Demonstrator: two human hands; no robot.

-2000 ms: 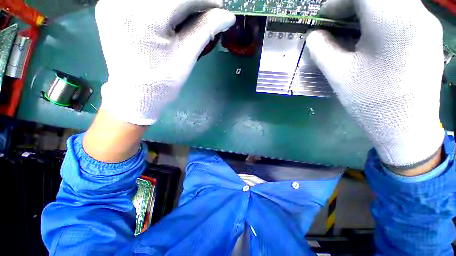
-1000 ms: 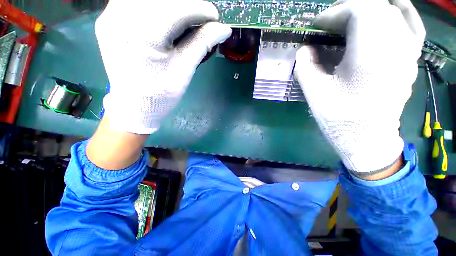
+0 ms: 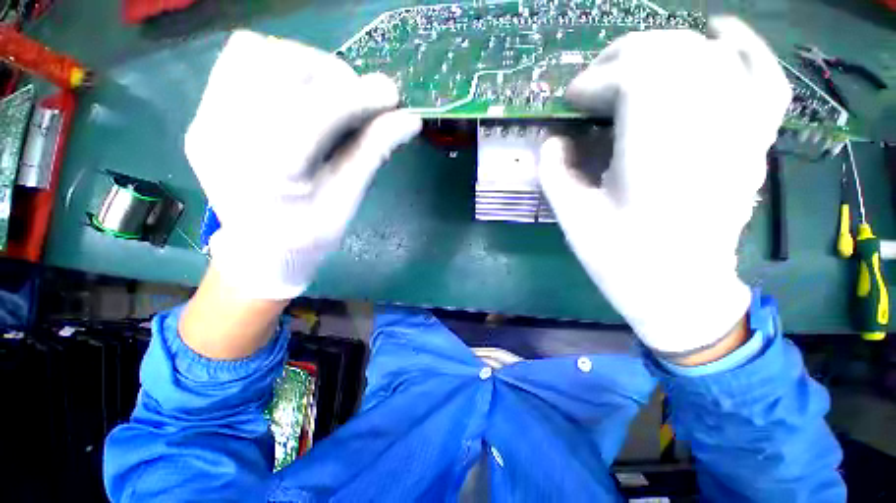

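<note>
A large green circuit board (image 3: 491,59) with white-silver solder areas lies across the upper middle, solder side up. A silver finned heat sink (image 3: 510,172) hangs below its near edge, with a dark red coil (image 3: 450,132) beside it, partly hidden. My left hand (image 3: 295,162), in a white knit glove, grips the board's near left edge between thumb and fingers. My right hand (image 3: 668,177), also gloved, grips the near edge further right. The gloves hide parts of the edge and heat sink.
Solder wire reel (image 3: 128,208) at left, beside a red-orange carrier (image 3: 57,167). At right lie a green-and-yellow screwdriver (image 3: 868,285), a small yellow-handled one (image 3: 845,231), a dark bar (image 3: 777,208) and dark-handled cutters (image 3: 835,67). Another board (image 3: 293,418) stands below the bench edge.
The board has come down in view and more of its solder side shows. Both hands moved down with it, the right one also inward. The cutters and dark bar are now visible.
</note>
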